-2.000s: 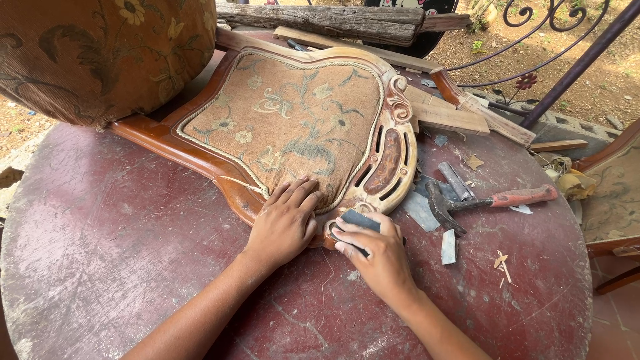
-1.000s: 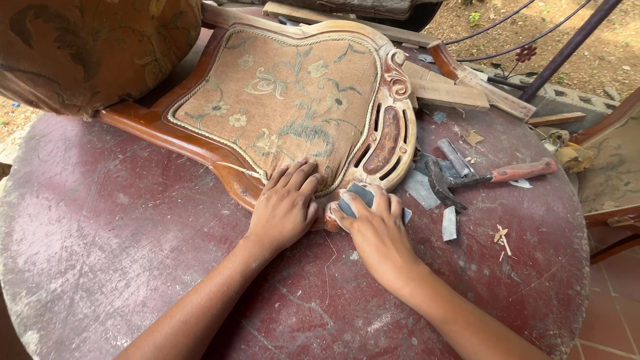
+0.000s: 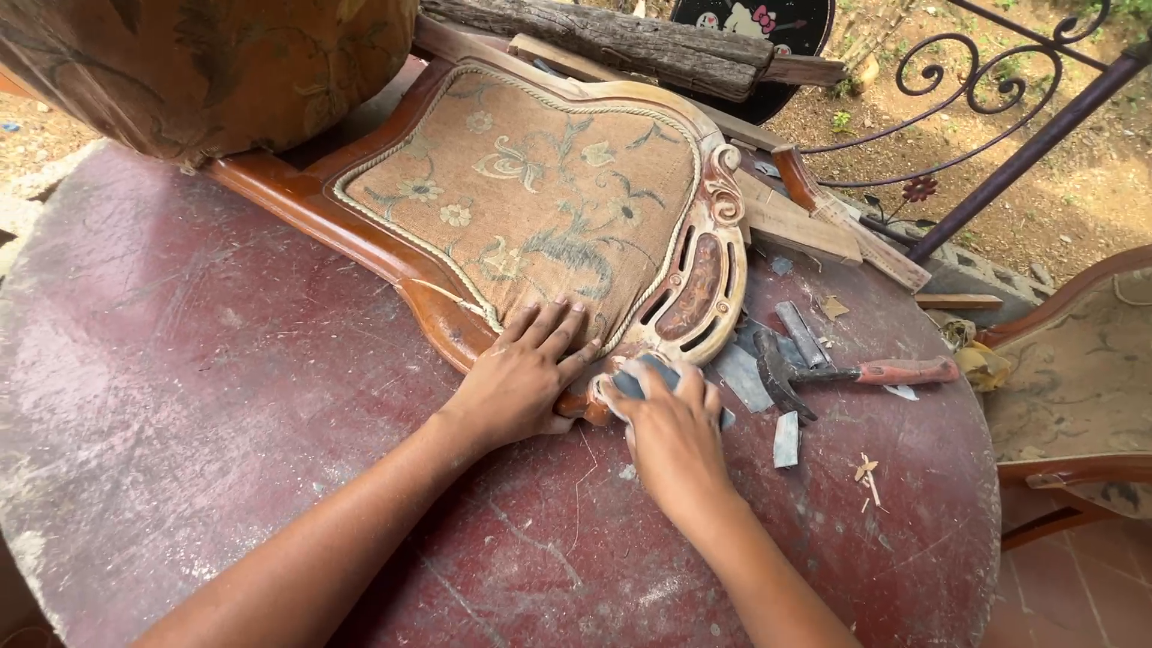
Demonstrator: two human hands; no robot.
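A carved wooden chair back (image 3: 715, 297) with a floral fabric panel (image 3: 540, 193) lies on a round red table (image 3: 297, 432). Its lower left rail is glossy brown, while the carved crest at the right is pale and bare. My left hand (image 3: 526, 378) rests flat on the panel's near corner and the frame edge, fingers a little apart. In my right hand (image 3: 670, 414) is a grey piece of sandpaper (image 3: 643, 376), pressed on the scroll at the frame's near corner. Fingers hide part of the sandpaper and the scroll.
A claw hammer (image 3: 904, 371) with a red handle lies right of the chair back, among sandpaper scraps (image 3: 786, 439) and wood chips (image 3: 867, 472). Wood strips (image 3: 801, 220) and a weathered beam (image 3: 621, 45) lie behind. The upholstered seat (image 3: 216, 81) rises at upper left. Another chair (image 3: 1071, 378) stands at right.
My right hand has shifted slightly about the near corner scroll with the sandpaper in its fingers. My left hand stays on the panel's corner. The view has tilted a little.
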